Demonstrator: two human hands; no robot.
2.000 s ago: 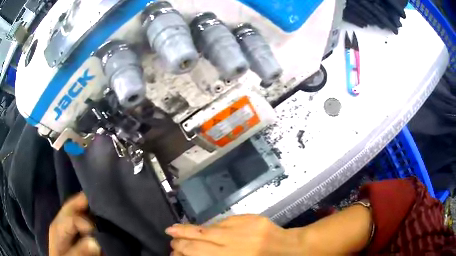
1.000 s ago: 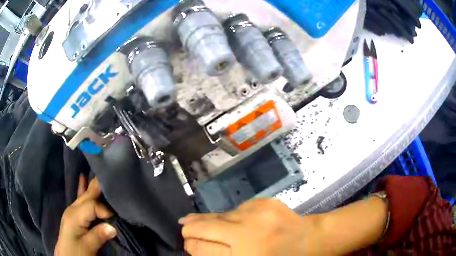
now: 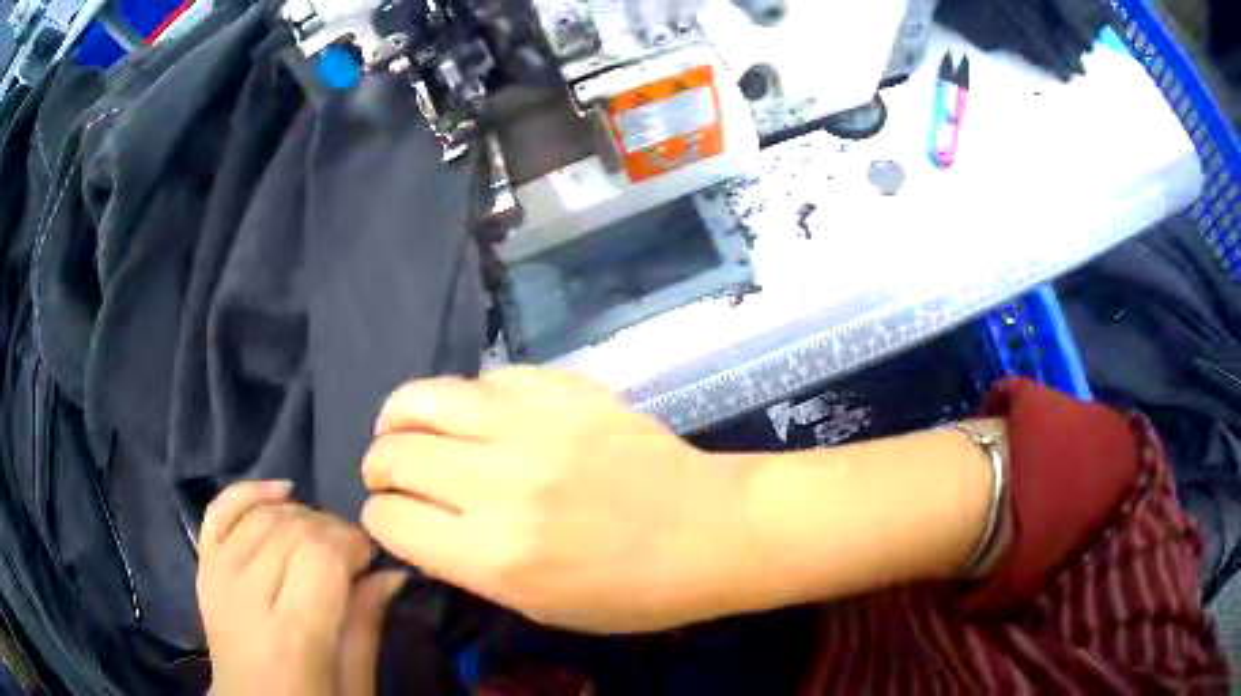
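A dark grey garment piece (image 3: 388, 258) runs from the presser foot area (image 3: 456, 129) of the white overlock machine (image 3: 817, 55) down over the table's front edge. My left hand (image 3: 279, 578) is at the lower left, fingers curled and closed on the cloth. My right hand (image 3: 510, 490) lies just right of it, back of the hand up, fingers bent over the cloth near its right edge. The fingertips of both hands are partly hidden in the cloth, and the two hands nearly touch.
The orange warning label (image 3: 664, 123) is above the grey recess (image 3: 613, 279). Thread snips (image 3: 949, 112) and a grey disc (image 3: 886, 176) lie on the white table (image 3: 844, 272). Dark cloth is heaped at left (image 3: 150, 258). A blue basket (image 3: 1041, 340) stands beyond the ruler edge; black cloth (image 3: 1028, 30) lies upper right.
The view has tilted down, so the machine sits higher and its dials are out of frame. My hands have come closer together, lower on the cloth, and my left fingers have closed on it.
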